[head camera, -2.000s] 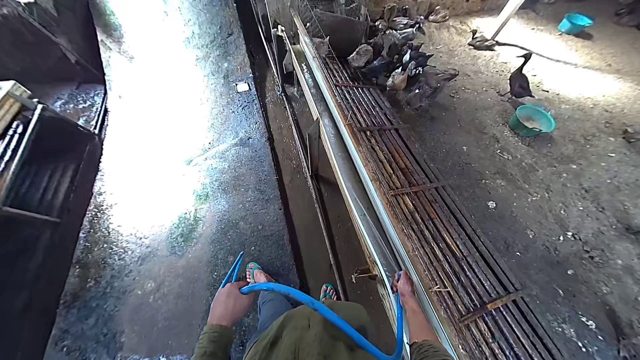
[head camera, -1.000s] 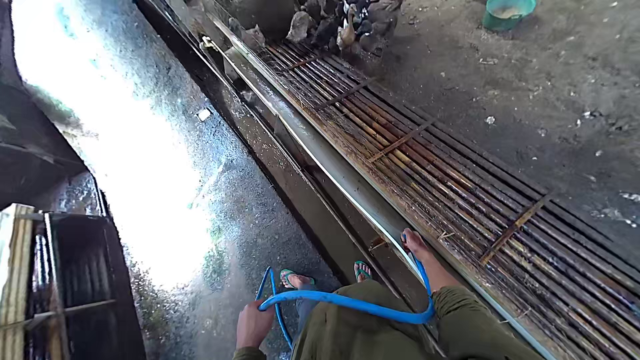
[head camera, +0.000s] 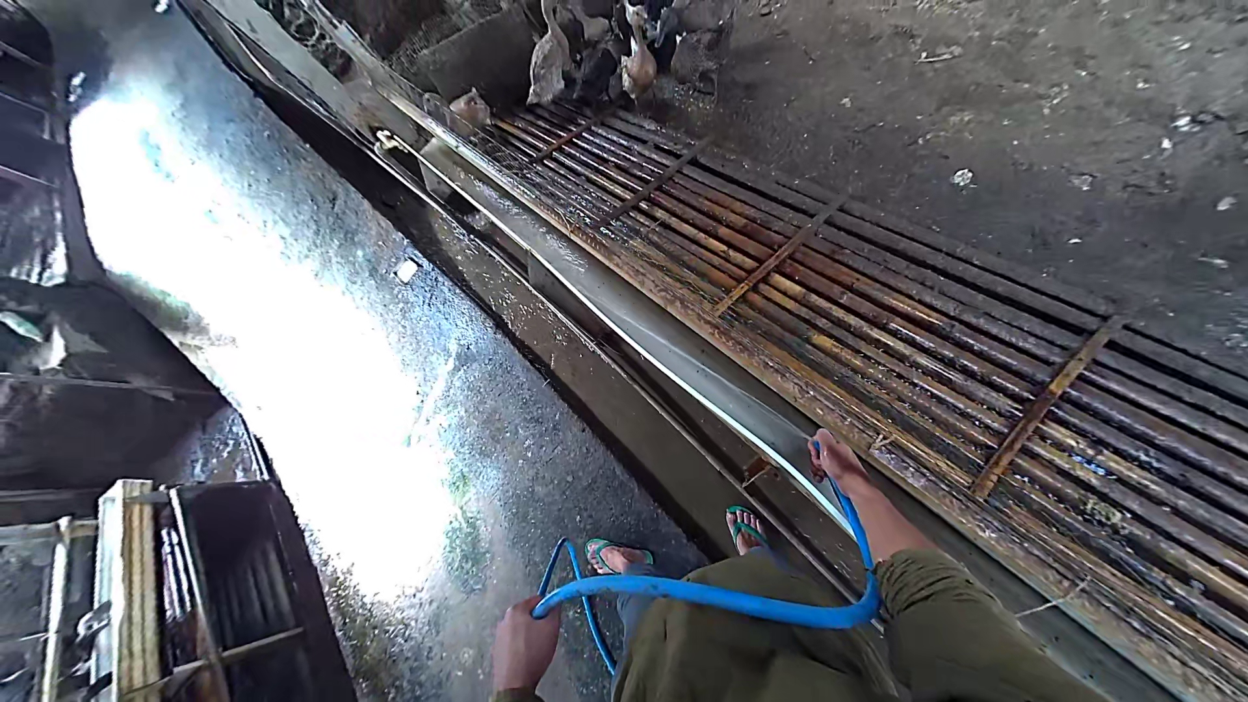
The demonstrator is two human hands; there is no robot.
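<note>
A blue hose [head camera: 721, 597] loops across the front of my body between both hands. My left hand [head camera: 526, 643] is closed around it at the lower middle, and a thinner-looking length hangs beside that hand. On the right, my right hand [head camera: 836, 458] grips the hose near its end, over the long trough [head camera: 673, 341]. Water appears to lie in the trough, whose near edge is pale. Whether water leaves the hose cannot be told.
A slatted bamboo platform [head camera: 809, 283] runs along the trough's right side. Several ducks [head camera: 551, 58] gather beyond its far end. Wet concrete [head camera: 507, 439] and a dark channel [head camera: 585, 409] lie left of the trough. A wooden frame [head camera: 127, 585] stands lower left.
The view has turned so the trough and platform slant more across it. Both hands still hold the hose; my right hand stays over the trough.
</note>
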